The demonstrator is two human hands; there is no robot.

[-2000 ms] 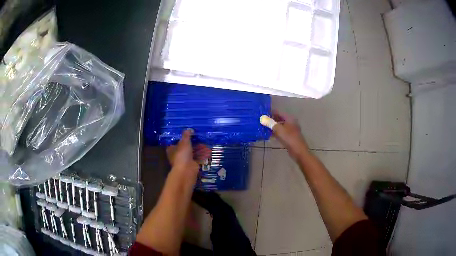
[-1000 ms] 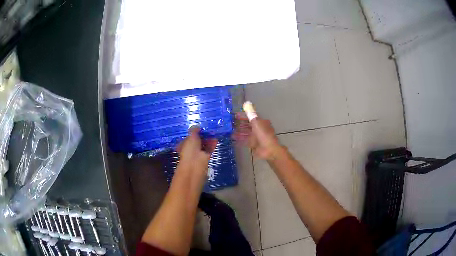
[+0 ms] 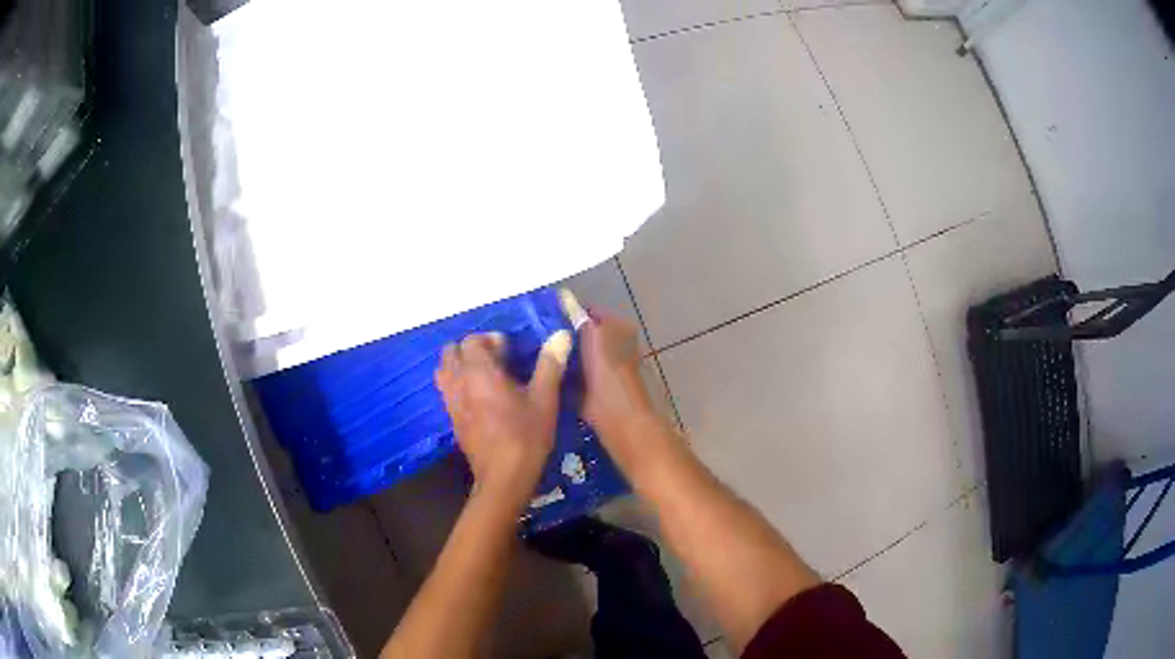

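Note:
A ribbed blue tray [image 3: 354, 399] lies partly under a glaring white sheet or tray, beside the bench edge. My left hand [image 3: 492, 406] is over its near right part, back up, fingers bent and thumb stretched out, with a cream finger cot on the thumb; what its fingers hold is hidden. My right hand [image 3: 608, 367] is at the tray's right end, with a cot-covered digit at the corner; it seems to grip the edge, but its other fingers are blurred. A second blue tray [image 3: 595, 487] with small white parts is lower down, partly hidden by my hands.
The white sheet or tray [image 3: 438, 155] fills the upper middle. On the dark bench [image 3: 155, 258] at left are a clear plastic bag [image 3: 142, 515] and a clear blister tray [image 3: 258, 637]. A black crate [image 3: 1031, 425] and a blue stool-like object [image 3: 1076, 566] stand at right on tiled floor.
The view has shifted right, so bench and trays appear further left. My left hand has moved along the tray towards its right end. My right hand has come in from beside the tray to its edge.

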